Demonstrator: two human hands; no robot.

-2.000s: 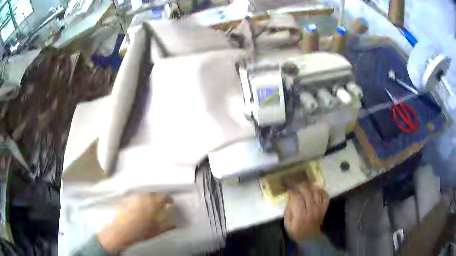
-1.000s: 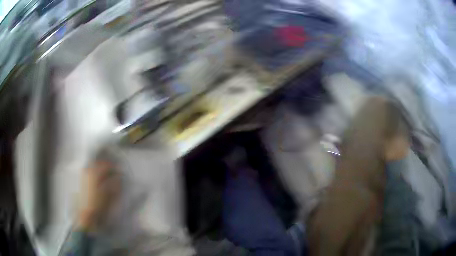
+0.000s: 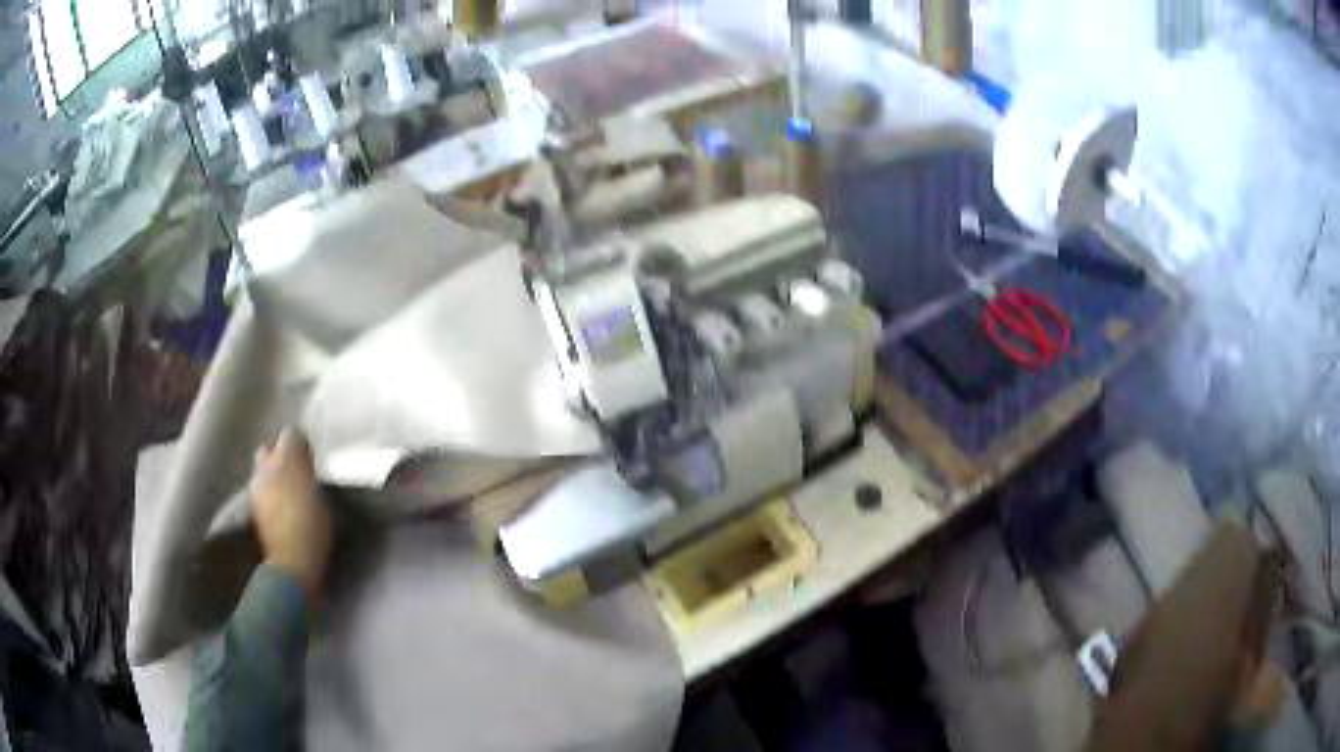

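A large pale beige garment panel (image 3: 441, 367) lies over the table left of the cream-white overlock machine (image 3: 735, 353), with part of it lifted in folds. My left hand (image 3: 291, 507) grips the panel's near edge, left of the silvery cloth plate (image 3: 581, 522). A second pale cloth area (image 3: 485, 632) lies below it, over the table's front. My right hand (image 3: 1261, 698) is at the lower right, blurred and partly hidden, holding the edge of a brown cloth piece (image 3: 1183, 646) above the bundles.
A yellow-cream tray (image 3: 735, 566) sits in front of the machine. Red-handled scissors (image 3: 1026, 326) and a black flat thing (image 3: 958, 357) lie on the blue mat (image 3: 1014, 411). A white tape reel (image 3: 1095, 162) stands by the wall. Tied beige bundles (image 3: 999, 624) with a white tag (image 3: 1096, 663) are at the right.
The view swung right and came back. My left hand has moved up and lifted the panel into folds. My right hand has left the tray and is at the brown cloth on the right.
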